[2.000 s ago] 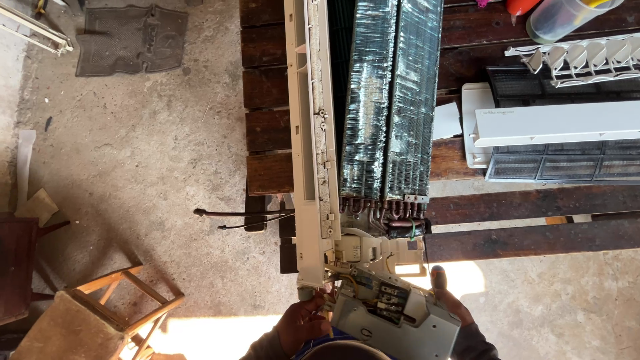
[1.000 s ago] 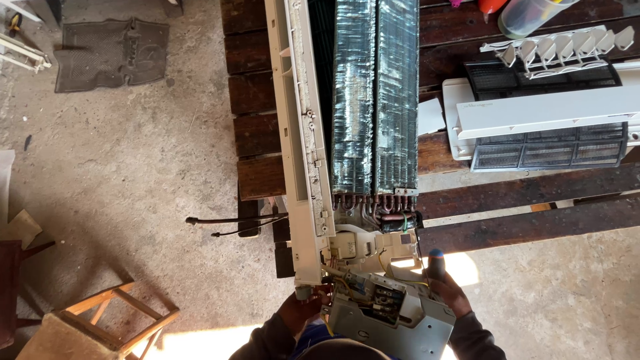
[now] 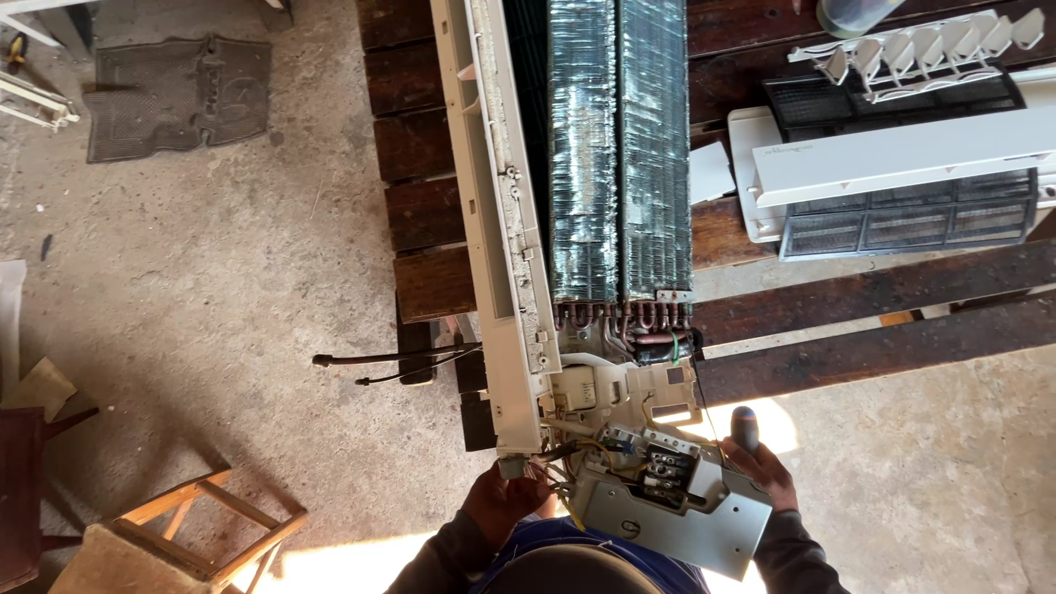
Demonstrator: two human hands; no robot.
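The indoor unit of a split air conditioner, with a long cream plastic housing (image 3: 487, 206) and a finned heat exchanger (image 3: 619, 148), lies lengthwise before me. Bent copper pipes (image 3: 619, 318) end the exchanger on the near side. Below them a metal-covered electrical control box (image 3: 660, 520) hangs tilted, its terminal block (image 3: 668, 470) exposed and wires running to the unit. My left hand (image 3: 505, 499) pinches wires at the housing's near corner, beside a small grey part (image 3: 513, 468). My right hand (image 3: 763, 470) holds a dark-handled screwdriver (image 3: 744, 429) upright beside the box's right edge; its tip is hidden.
The unit rests on a dark slatted wooden table (image 3: 425, 206). To the right lie a white cover panel (image 3: 891, 157), mesh filters (image 3: 907, 227) and a white louver strip (image 3: 924, 54). Two pipe ends (image 3: 371, 360) stick out left. A wooden stool (image 3: 214, 528) and a rubber mat (image 3: 177, 99) are on the floor.
The control box has turned and tilted slightly between my hands. The screwdriver handle in my right hand shows more plainly upright than two seconds ago. The view has shifted somewhat.
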